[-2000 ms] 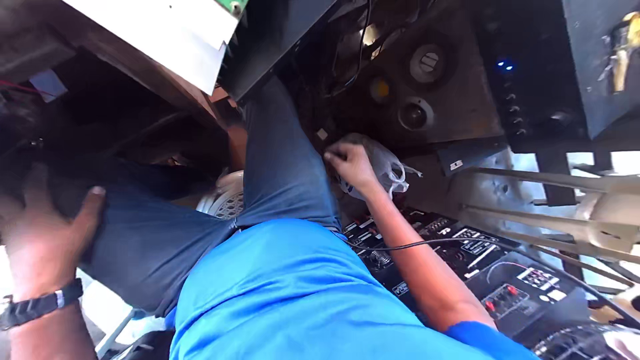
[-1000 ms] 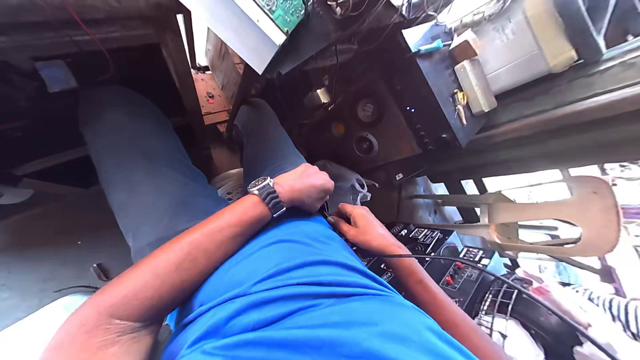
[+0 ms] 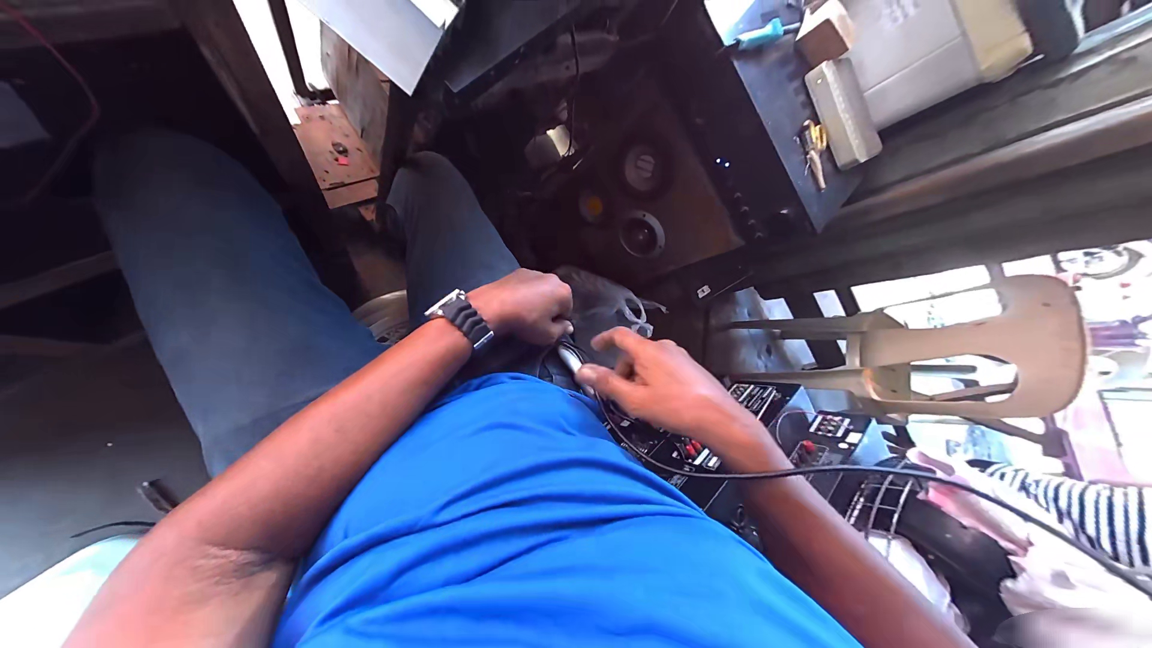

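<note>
My left hand [image 3: 526, 307], with a black-banded wristwatch [image 3: 460, 319], is curled over my lap. From beneath its fingers comes a pale cylindrical object [image 3: 570, 357]; the fist hides its upper end. My right hand [image 3: 664, 382] is just to the right, its index finger raised and apart, its thumb at the lower end of the pale object. A black cable [image 3: 765, 473] loops from near the pale object, passes over my right forearm and runs off to the lower right. Beyond the hands lies a clear plastic bag [image 3: 605, 301].
A speaker cabinet [image 3: 679, 247] stands ahead, beside a black box [image 3: 765, 85] bearing yellow-handled scissors or pliers [image 3: 814, 142]. Audio equipment with jacks [image 3: 837, 427] is at my right. A plastic chair [image 3: 1048, 346] lies farther right, near a wire fan guard [image 3: 886, 504].
My left hand has come from over my left thigh to my lap beside the right hand. The right hand has left the plastic bag; its fingers have since spread. The view has shifted.
</note>
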